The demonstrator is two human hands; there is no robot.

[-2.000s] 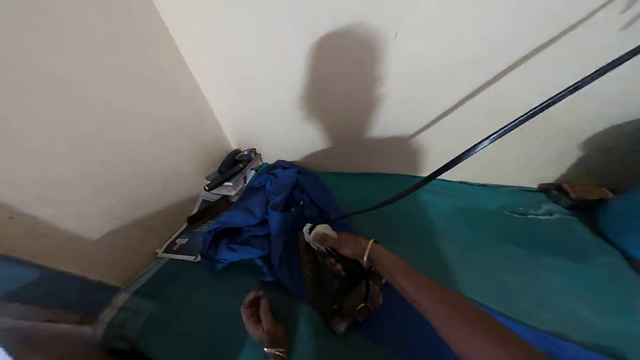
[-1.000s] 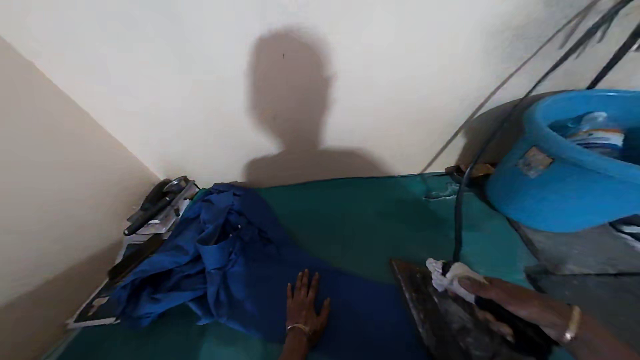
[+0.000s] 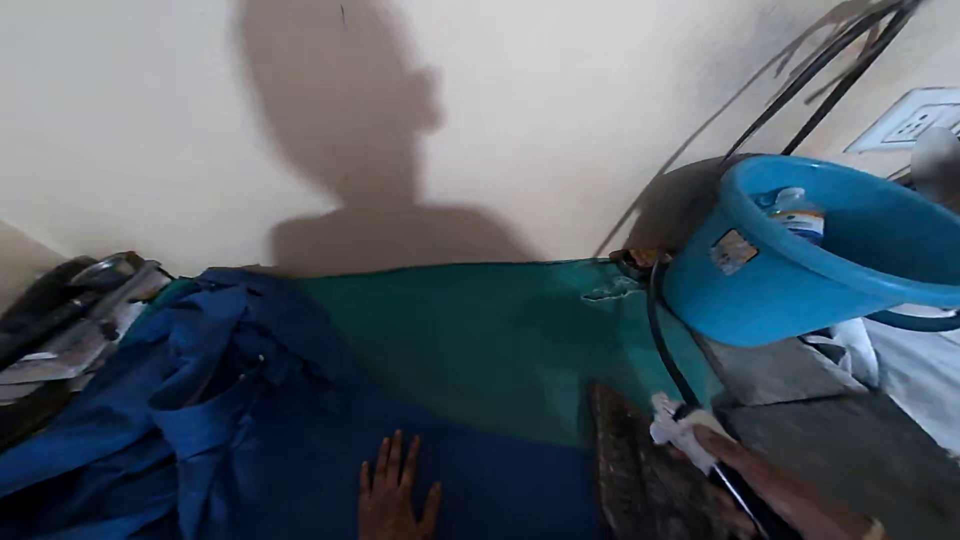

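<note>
A blue cloth garment (image 3: pixel 315 450) lies on the green cloth-covered surface (image 3: pixel 480 337), bunched at the left and spread flat toward the middle. My left hand (image 3: pixel 394 495) rests palm down on the flat part, fingers apart, holding nothing. At the lower right my right hand (image 3: pixel 765 480) is closed around the black handle of an old iron (image 3: pixel 637 472), whose dark, worn body is partly cut off by the frame. White cloth or tape (image 3: pixel 679 431) is wrapped where the black cord (image 3: pixel 667 352) meets the handle. The iron's edge is over the right part of the garment.
At right stands a blue plastic bucket (image 3: pixel 765 292) with a plastic bottle (image 3: pixel 799 216) inside, beside grey slabs (image 3: pixel 840 435). A socket plate (image 3: pixel 919 124) is on the wall (image 3: pixel 525 135). Papers and dark objects (image 3: pixel 82 315) are piled at the far left.
Two seconds ago both hands were near the bunched garment. The right hand and iron have moved right, and the left hand now lies flat on the cloth. The view has swung right.
</note>
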